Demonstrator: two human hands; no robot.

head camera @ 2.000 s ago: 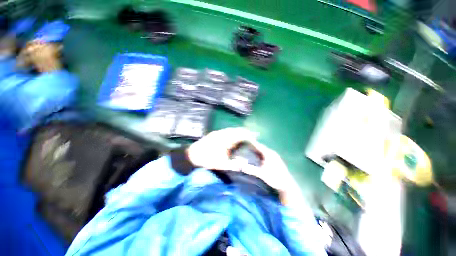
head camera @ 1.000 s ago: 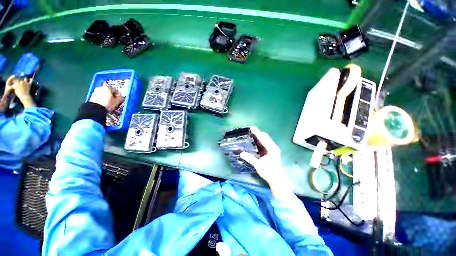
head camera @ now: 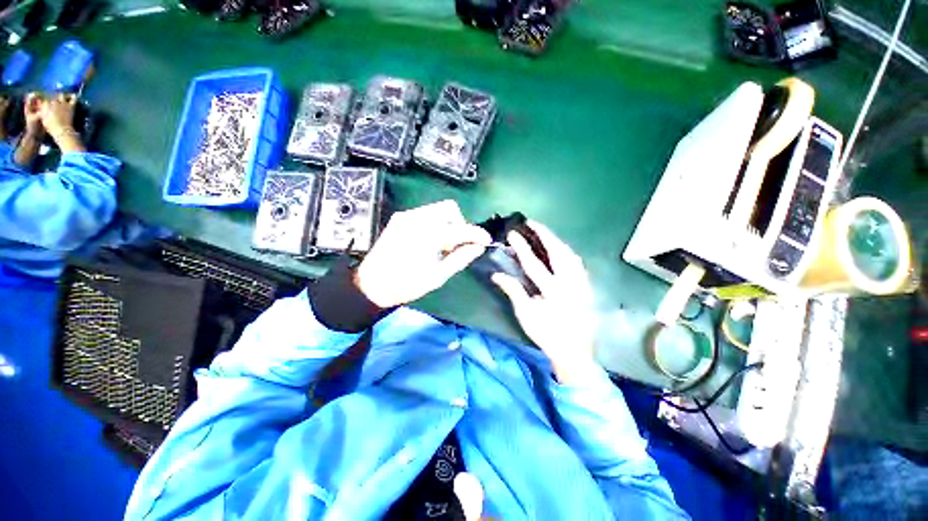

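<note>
A dark trail camera [head camera: 501, 267] is in my right hand [head camera: 544, 290], tilted above the front edge of the green bench. My left hand [head camera: 422, 254] is at its left upper edge, thumb and finger pinched on a small thin silvery pin [head camera: 496, 245]. The fingers hide much of the camera, and I cannot tell whether the pin touches it. The blue parts bin [head camera: 226, 142] with a loose heap of thin silvery pins stands at the left. Several patterned trail cameras [head camera: 351, 209] lie in two rows between the bin and my hands.
A white tape dispenser [head camera: 702, 183] stands right, with tape rolls [head camera: 682, 351] and a power strip [head camera: 763, 407] beside it. Open camera housings [head camera: 529, 22] lie along the far side. Black trays [head camera: 127, 341] are stacked lower left. Another person's hands [head camera: 49, 117] show at far left.
My left hand has come from the bin to the camera, now with a pin between its fingers. My right hand still holds the camera. The view has shifted.
</note>
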